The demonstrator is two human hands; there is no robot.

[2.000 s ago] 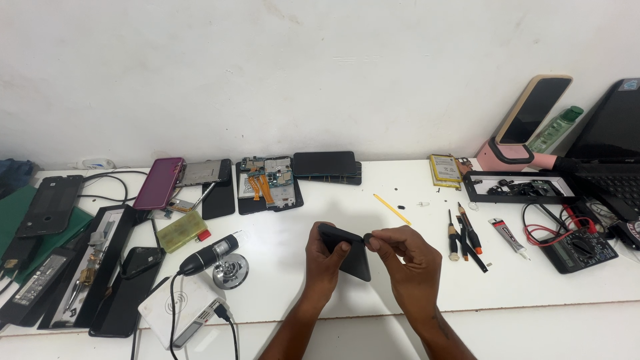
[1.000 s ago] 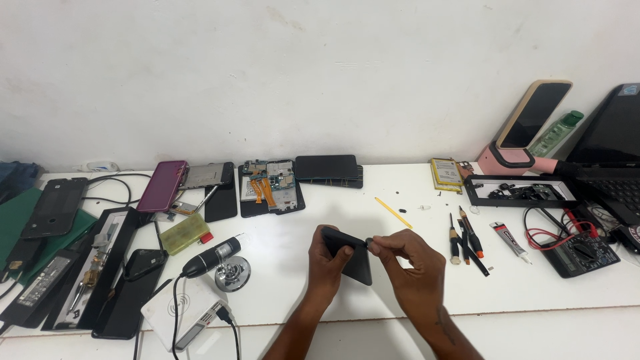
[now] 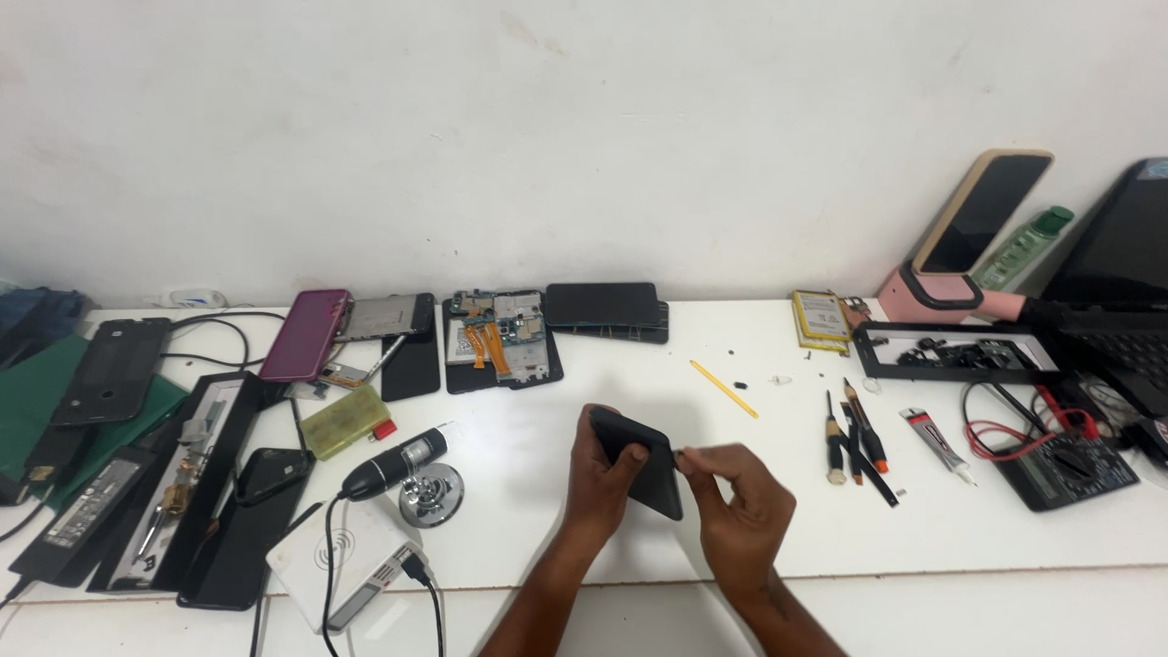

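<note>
A black smartphone [image 3: 650, 470] is held up at a tilt above the white table by my left hand [image 3: 602, 474], its thumb across the phone's face. My right hand [image 3: 739, 502] pinches something small and dark at the phone's right edge; what it is cannot be made out. Beyond the hands lie a yellow plastic stick [image 3: 724, 389] and a small black piece [image 3: 741, 385]. To the left stands a black USB microscope [image 3: 397, 465] on a shiny round base.
Opened phones with orange flex cables [image 3: 493, 347] lie near the wall. Screwdrivers [image 3: 865, 424], a glue tube [image 3: 935, 443], a multimeter [image 3: 1063, 465] and a black parts tray [image 3: 958, 372] are on the right. A white box [image 3: 338, 557], phone parts and cables crowd the left.
</note>
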